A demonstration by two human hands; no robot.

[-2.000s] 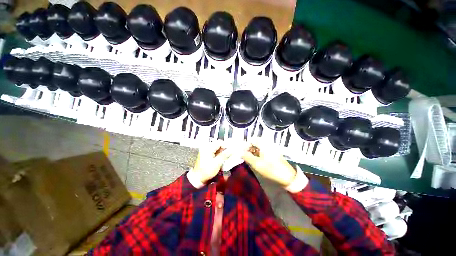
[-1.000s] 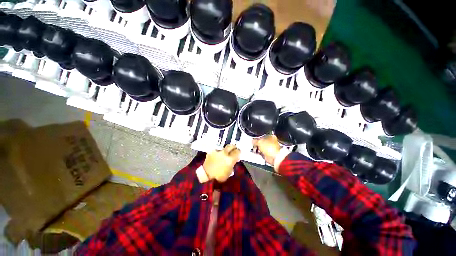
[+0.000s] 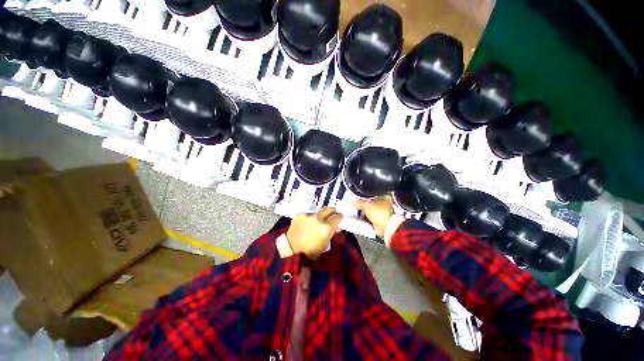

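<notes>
White security cameras with glossy black ball heads stand in two long rows. The near-row camera stands just beyond my right hand, its white base under my fingertips. My right hand has its fingers bent at the front edge of that base; whether it pinches anything small cannot be seen. My left hand is curled with thumb and fingertips together, just in front of the neighbouring base. A bit of white shows by its fingers, too small to identify. Another near-row camera stands beyond my left hand.
The far row of cameras stands behind, with brown board beyond it and a green surface at the right. Translucent plastic lies at the right row end. Cardboard cartons sit on the floor at left. White parts show below my right arm.
Both hands have parted and moved from close together at the row's front edge; my right hand has reached onto a base. The view has shifted and tilted. The last second shows little hand movement.
</notes>
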